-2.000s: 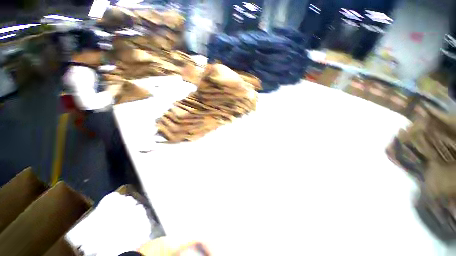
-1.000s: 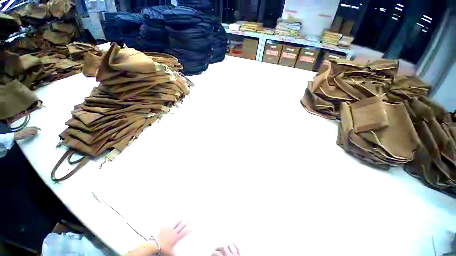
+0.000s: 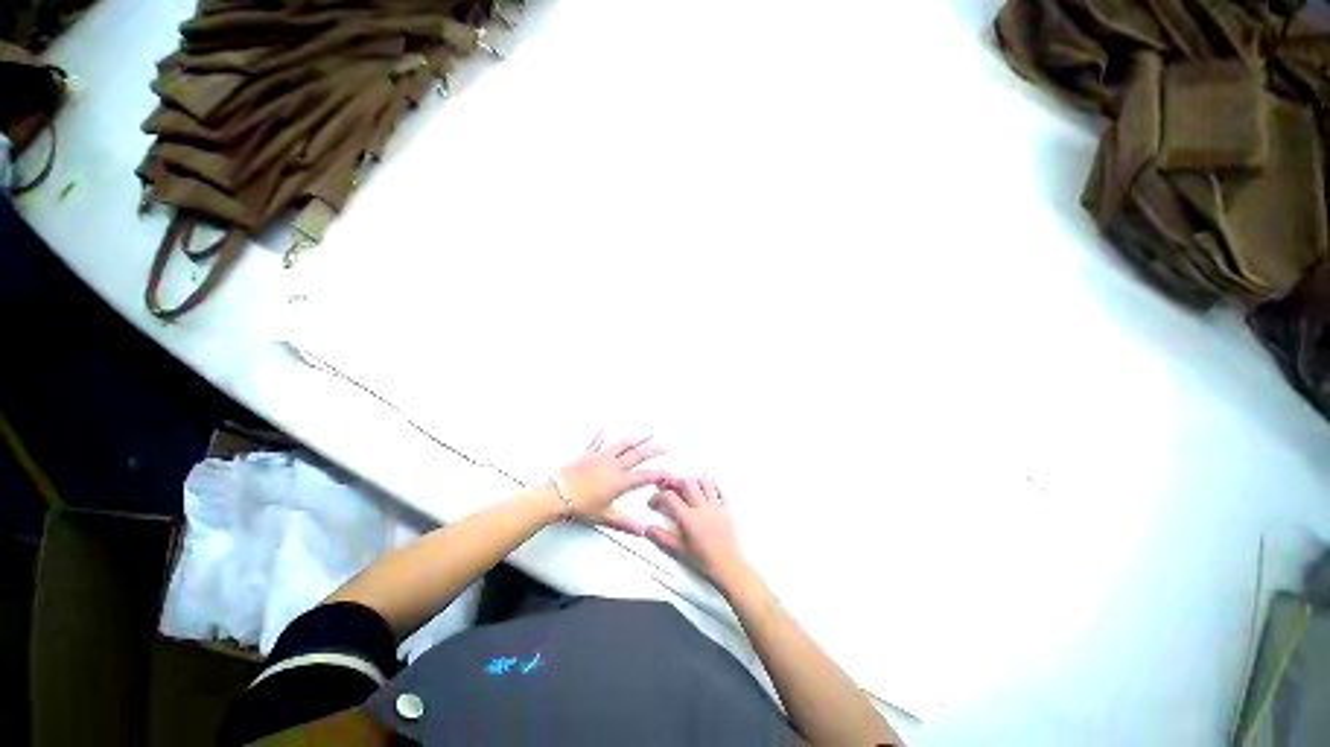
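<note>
White tissue paper lies flat on the white table, hard to tell from it; a thin dark line marks its near edge. My left hand rests on the paper's near edge, fingers spread, with a bracelet at the wrist. My right hand is close beside it, fingers somewhat bent, fingertips by the left hand's fingers. Both are bare. I cannot make out any paper gripped in either hand.
Fanned brown bags with straps lie at upper left. More brown bags are heaped at upper right. A carton with white stuffing rolls stands below the table's left edge. A grey-beige item is at lower right.
The view has tilted down, so both hands and forearms now show fully. My hands are closer together, at the paper's near edge. The dark blue stacks have left the view.
</note>
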